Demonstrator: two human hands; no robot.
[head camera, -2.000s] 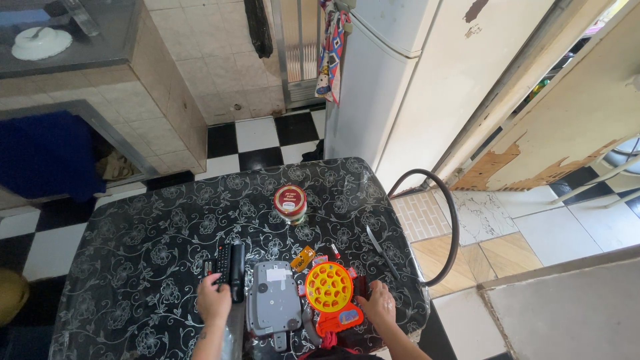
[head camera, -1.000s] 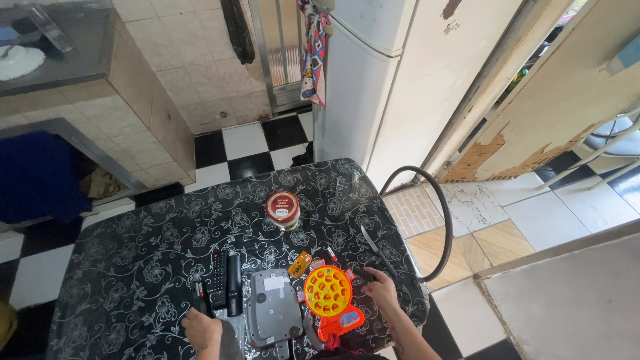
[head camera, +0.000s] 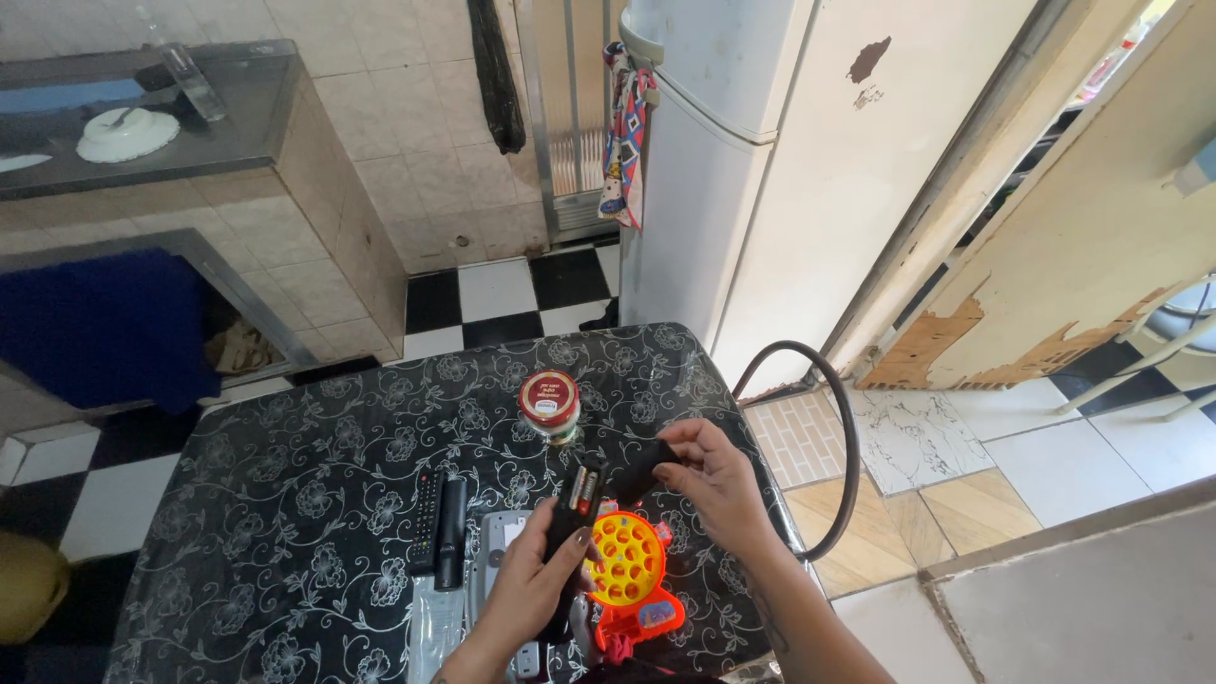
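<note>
My left hand (head camera: 546, 575) grips a black remote control (head camera: 572, 527) whose battery compartment is uncovered, with batteries showing inside. Just to its right, my right hand (head camera: 708, 475) pinches a dark battery cover (head camera: 644, 472) near the remote's upper end. Below the hands lies an orange toy with a round yellow perforated disc (head camera: 627, 559). A grey device (head camera: 503, 537), partly hidden by my left hand and forearm, rests on the table. Left of it are a black remote with many buttons (head camera: 425, 522) and a black elongated object (head camera: 451, 532), side by side.
A glass jar with a red lid (head camera: 550, 399) stands on the patterned black tablecloth (head camera: 313, 513) beyond my hands. A dark curved tube (head camera: 848, 446) arches at the table's right edge. The refrigerator (head camera: 722, 190) stands behind, and a counter with a white dish (head camera: 128, 133) is at upper left.
Both hands have left the table's sides and come together over the toy. The left now holds an uncovered remote and the right a dark cover.
</note>
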